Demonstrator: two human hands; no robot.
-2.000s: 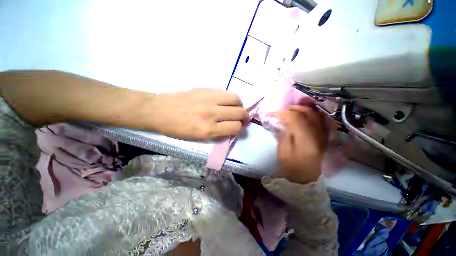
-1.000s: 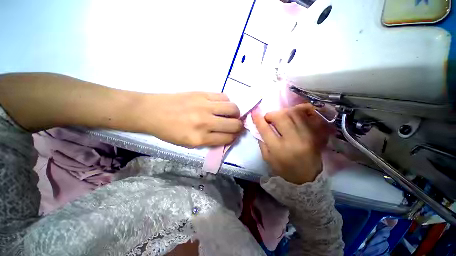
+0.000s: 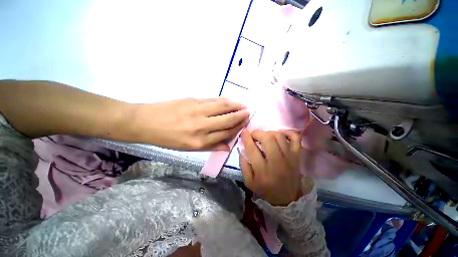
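Note:
A pink garment piece [image 3: 294,114] lies under the head of the white sewing machine [image 3: 361,55], bright and washed out near the needle. A pink fabric strip [image 3: 216,161] runs from under my left hand over the table's front edge. My left hand [image 3: 201,123] holds the strip between thumb and fingers, left of the needle area. My right hand [image 3: 273,160] is at the near edge of the garment piece, its fingertips on the cloth beside the strip. The needle tip and presser foot are lost in glare.
The white table [image 3: 165,50] has a scale along its front edge. Pink cloth [image 3: 75,168] is heaped below it at left. A metal rod [image 3: 371,165] slants down right of my right hand. A blue bin [image 3: 346,228] is at lower right.
My right hand has moved left and toward me, away from the machine head, uncovering more of the garment piece. My left hand has shifted slightly, and the strip's end hangs a little further left.

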